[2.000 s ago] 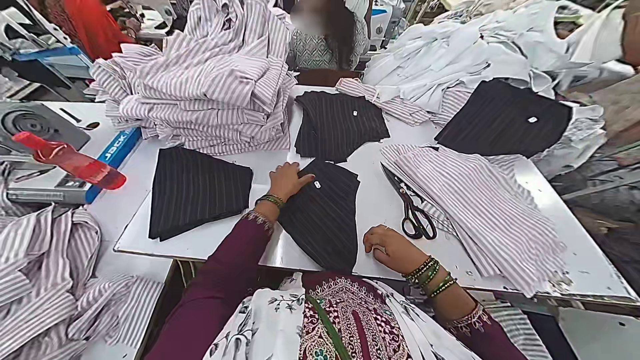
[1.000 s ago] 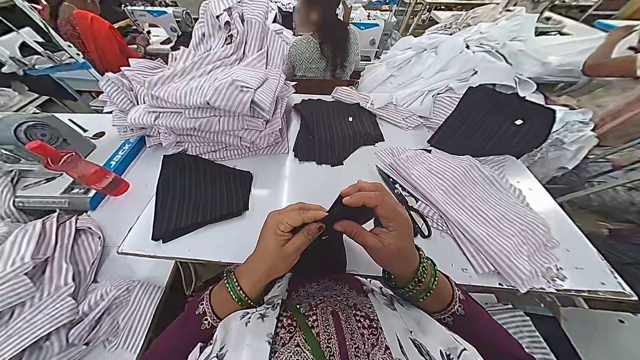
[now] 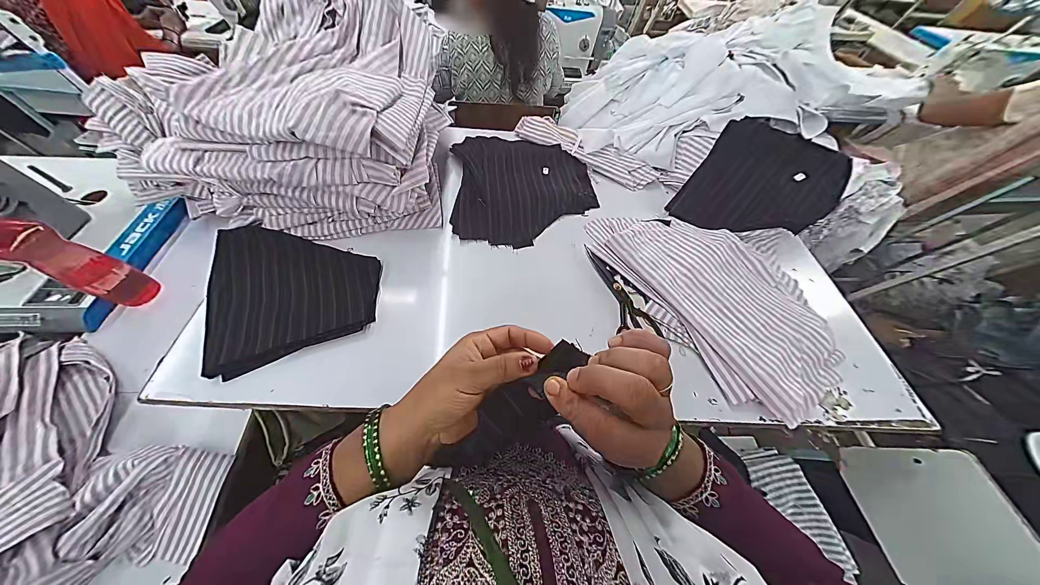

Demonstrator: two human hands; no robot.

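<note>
My left hand (image 3: pixel 467 390) and my right hand (image 3: pixel 626 398) pinch the top corner of a black striped fabric piece (image 3: pixel 508 418) between them, above the table's front edge. Its lower part hangs against my lap. Black-handled scissors (image 3: pixel 626 301) lie beyond my right hand, partly under a stack of pink-and-white striped fabric pieces (image 3: pixel 723 309). A stack of black striped pieces (image 3: pixel 288 296) lies to the left. Another black stack (image 3: pixel 520 187) with a small white sticker lies at the back middle, and a third (image 3: pixel 760 179) at the back right.
A tall pile of striped fabric (image 3: pixel 301 122) stands at the back left of the white table (image 3: pixel 406 313). White cloth (image 3: pixel 699 81) is heaped behind. A red bottle (image 3: pixel 77 264) lies by a sewing machine (image 3: pixel 49 309) on the left. A person (image 3: pixel 500 61) sits across the table.
Two seconds ago the black piece lay on the table under my left hand, with my right hand beside it. Both hands have since raised it to the front edge and hold its corner.
</note>
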